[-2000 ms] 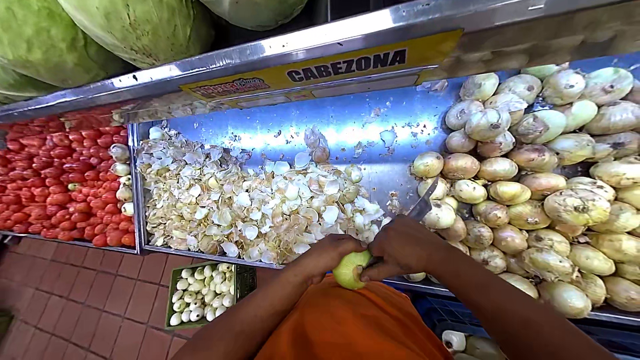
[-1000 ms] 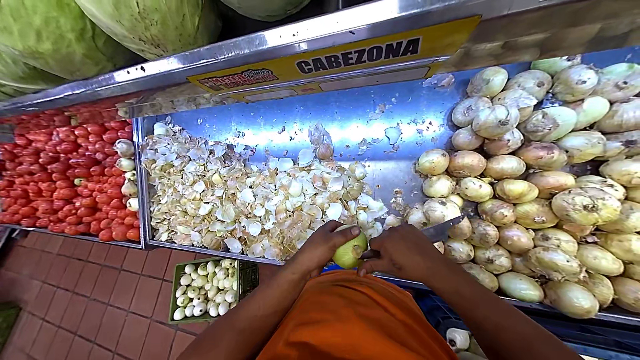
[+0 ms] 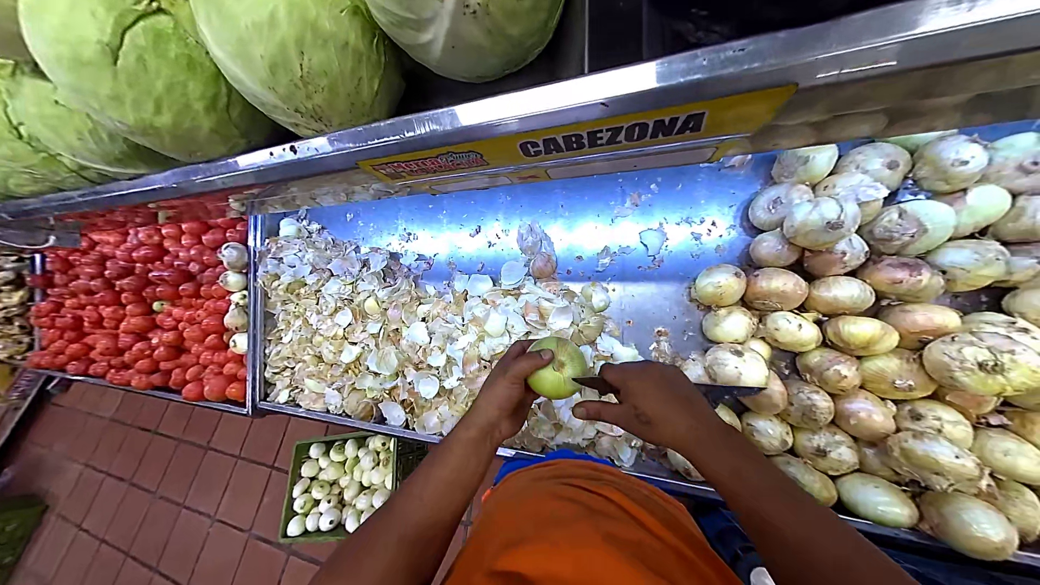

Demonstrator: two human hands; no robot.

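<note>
A pale green onion [image 3: 557, 368] is gripped in my left hand [image 3: 510, 388], above the near edge of the skin pile. My right hand [image 3: 646, 400], just right of the onion, holds a knife [image 3: 727, 392]; its dark blade points right, toward the whole onions, and its other end touches or nearly touches the onion. Dry onion skins [image 3: 390, 333] lie heaped in the metal bin beyond and left of my hands. Whole onions [image 3: 861, 335], many with skins on, are piled at the right of the same bin.
A raised metal ledge [image 3: 487, 114] with a yellow sign [image 3: 609, 134] runs behind the bin, cabbages [image 3: 301, 57] above it. Red tomatoes [image 3: 154, 301] fill the left bin, several white onions along its edge. A green crate [image 3: 288, 496] of small white onions stands on the tiled floor.
Both hands have moved away from my body, over the skin pile, with the onion and knife. The knife blade, raised toward the bin two seconds ago, now points right.
</note>
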